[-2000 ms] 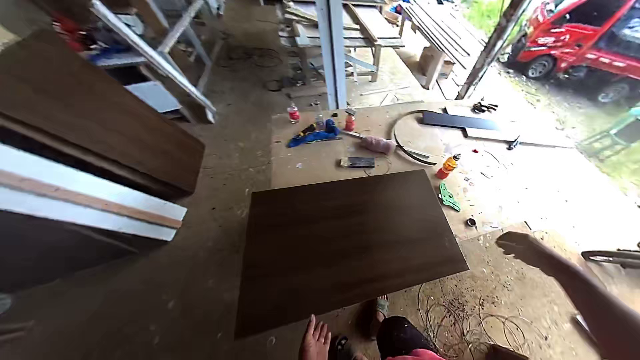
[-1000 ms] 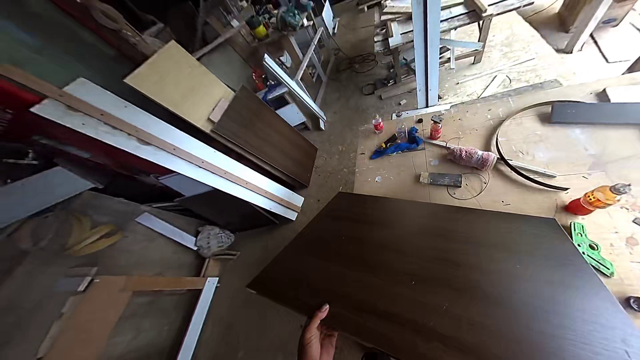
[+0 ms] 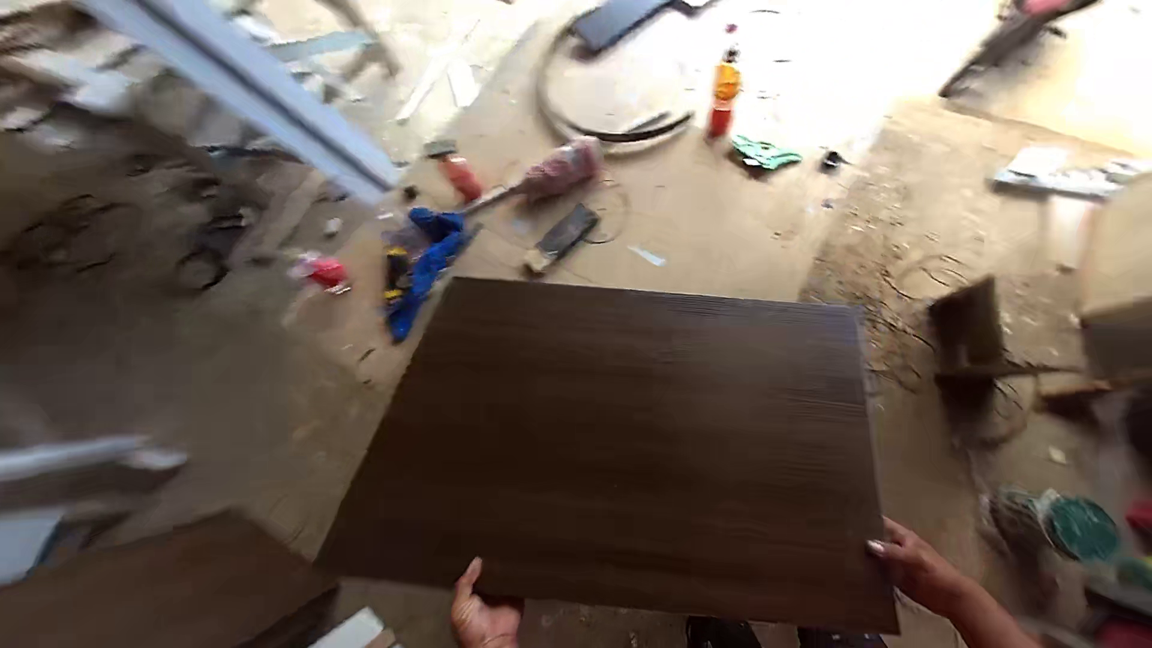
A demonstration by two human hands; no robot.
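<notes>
A dark brown wood-grain panel [image 3: 621, 450] spans the middle of the view, tilted a little. My left hand [image 3: 486, 607] grips its near edge toward the left, thumb on top and fingers hidden beneath. At the panel's right edge, near the close corner, my right hand [image 3: 918, 562] holds on with the thumb on top. Beyond the far edge lie a dark block-shaped tool [image 3: 562, 236], a blue tool [image 3: 427, 265] and a pinkish wrapped bundle [image 3: 562, 169], all blurred.
An orange-red bottle [image 3: 724, 94] stands near a green tool [image 3: 765, 153] and a curved dark strip [image 3: 621, 135]. A pale metal post [image 3: 261, 99] rises at upper left. Another brown panel [image 3: 171, 585] is at lower left. A round green-topped container [image 3: 1080, 528] sits at right.
Two seconds ago my right hand was off the panel, out to the right; now it grips the right edge. The view has swung strongly.
</notes>
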